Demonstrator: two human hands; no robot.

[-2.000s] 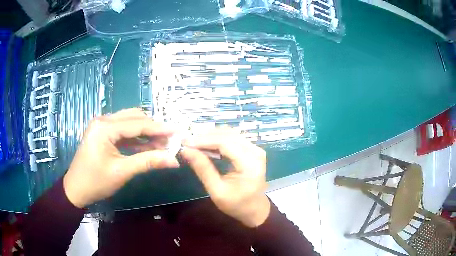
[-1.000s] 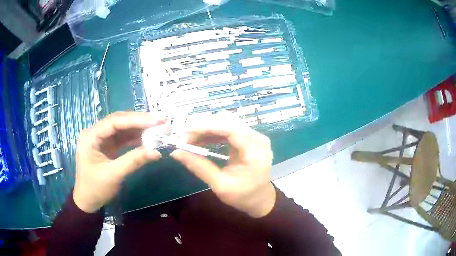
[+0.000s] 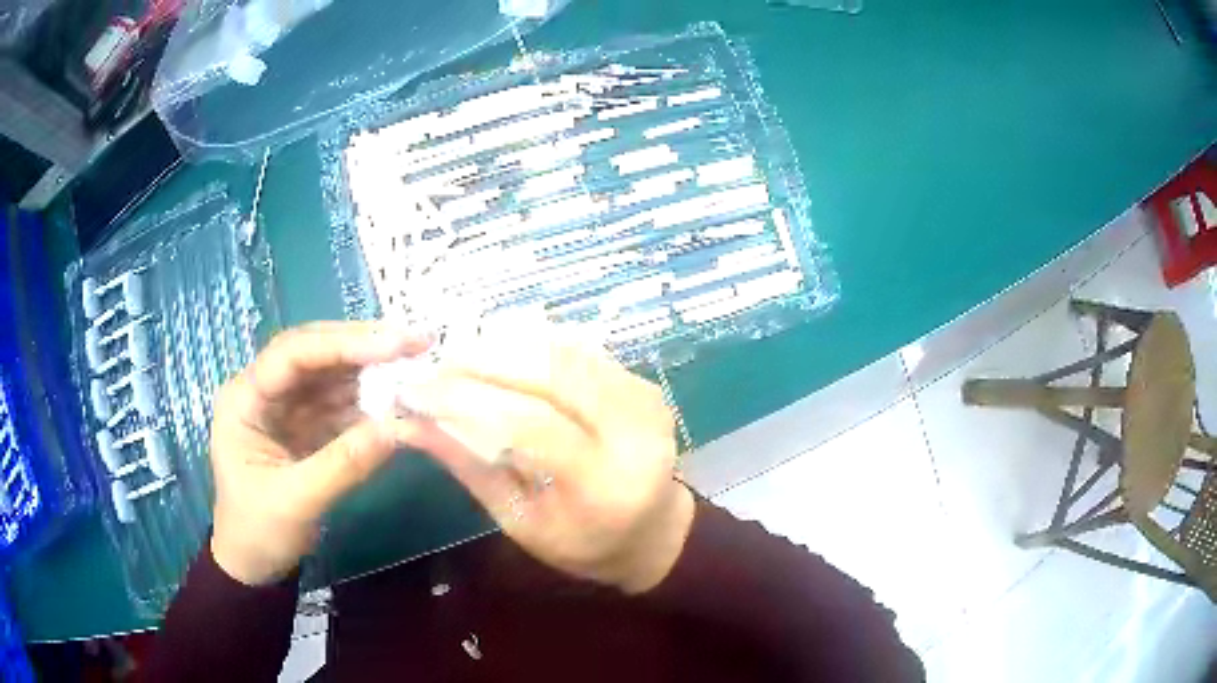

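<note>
My left hand (image 3: 300,447) holds a small white end piece (image 3: 384,387) between thumb and fingertips, over the bench edge in front of me. My right hand (image 3: 554,454) touches the same white piece from the right with its fingertips; glare hides whether it also holds a stem. The clear tray of stems (image 3: 817,267) lies just beyond my hands, crowded with rows of white stems. The clear grooved tray (image 3: 187,334) is on the left, with assembled units (image 3: 123,387) lined up ladder-like along its left side.
A large clear plastic bin (image 3: 320,94) with a white piece inside is at the back left. A black flat object (image 3: 123,180) and blue tray (image 3: 34,400) are at the left. A thin rod (image 3: 259,187) lies between the trays. A wooden chair (image 3: 1154,407) and red stool (image 3: 1188,220) stand right.
The view has turned, so the trays appear shifted and tilted. My right hand has moved left and turned more over the piece. The white stem seen pointing right from my fingertips no longer shows.
</note>
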